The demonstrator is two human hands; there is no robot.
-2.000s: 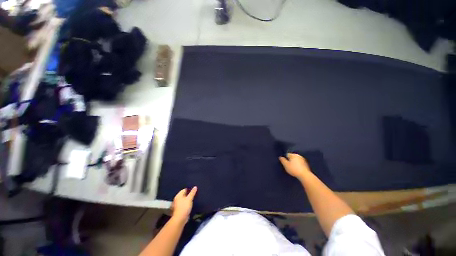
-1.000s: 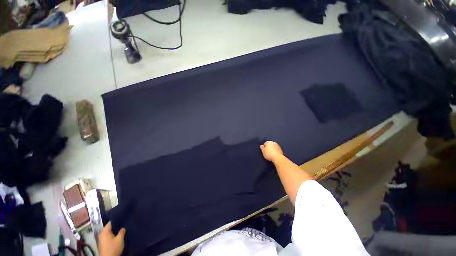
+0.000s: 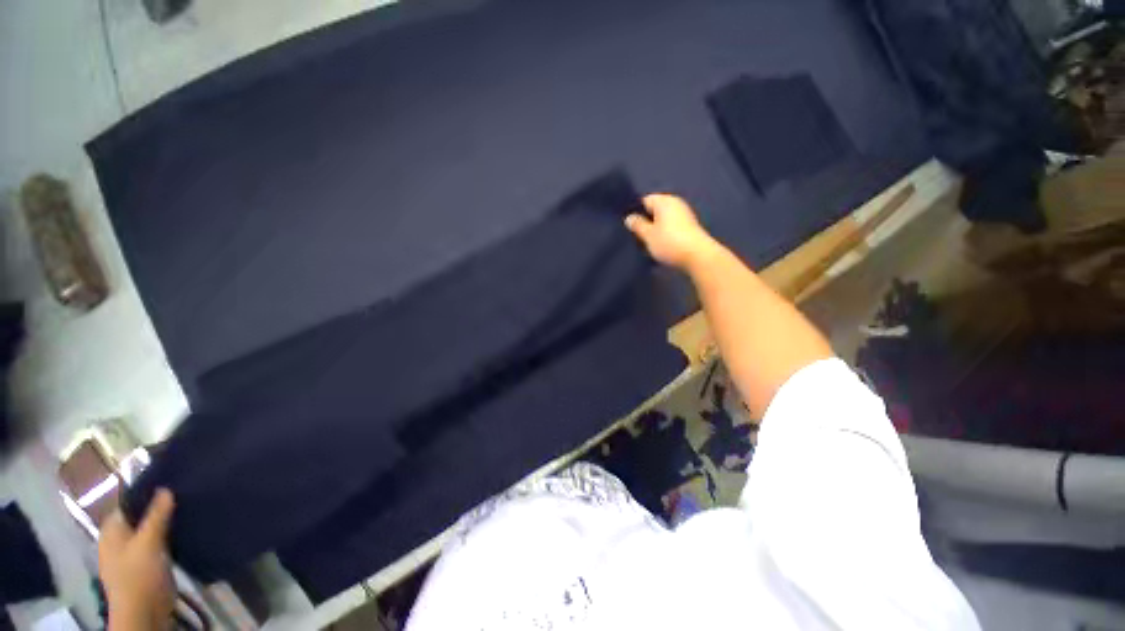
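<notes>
A long dark cut garment panel [image 3: 407, 321] lies slantwise over the spread navy fabric [image 3: 370, 136], its near edge partly lifted. My right hand [image 3: 666, 231] grips the panel's far right end. My left hand [image 3: 136, 557] grips its left end, which hangs past the lay's left edge. The fingertips of both hands are partly hidden by the cloth. A small dark cut piece [image 3: 782, 127] lies apart on the lay at upper right.
A speckled brick-like block [image 3: 64, 242] stands left of the lay. A reddish box [image 3: 90, 478] is beside my left hand. Bunched dark fabric [image 3: 956, 99] covers the lay's right end. Tan card [image 3: 820, 256] shows along the near edge. Dark scraps lie on the floor.
The view has shifted right and nearer. Both hands have raised the panel partly off the lay; its near edge, flat before, is now lifted or folded, and its left end has moved over the table's left part.
</notes>
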